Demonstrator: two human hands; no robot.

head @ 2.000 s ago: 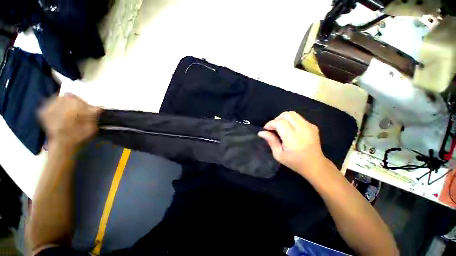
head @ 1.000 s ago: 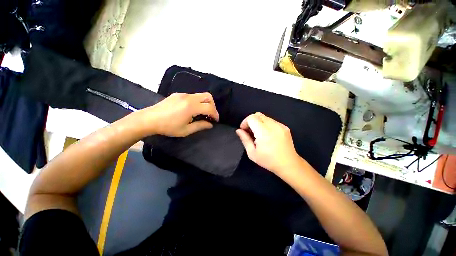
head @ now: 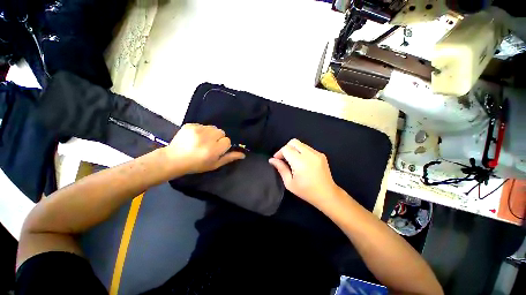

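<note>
The black body panel (head: 334, 138) lies on the worktable's front edge, partly over my lap, with a curved pale line at its upper left corner. The dark-grey gusset strip (head: 248, 183) lies across it and runs left past the panel, its silvery zipper (head: 131, 127) face up. My left hand (head: 202, 148) grips the strip's upper edge between thumb and fingers, beside a tiny yellowish spot. My right hand (head: 304, 171) pinches the strip's edge near its right end. The fingertips hide the pinched edges.
The sewing machine (head: 427, 115) stands at right, with a red-handled tool (head: 499, 138) and tangled dark cords (head: 470, 173) on it. Black pieces (head: 75, 34) are heaped at left on the cream worktable (head: 230, 40). A round bin (head: 410, 214) sits below the table edge at right.
My left hand has come from the strip's far left to its upper edge near my right hand. The strip's left part now lies over the heap side. The right hand has shifted left.
</note>
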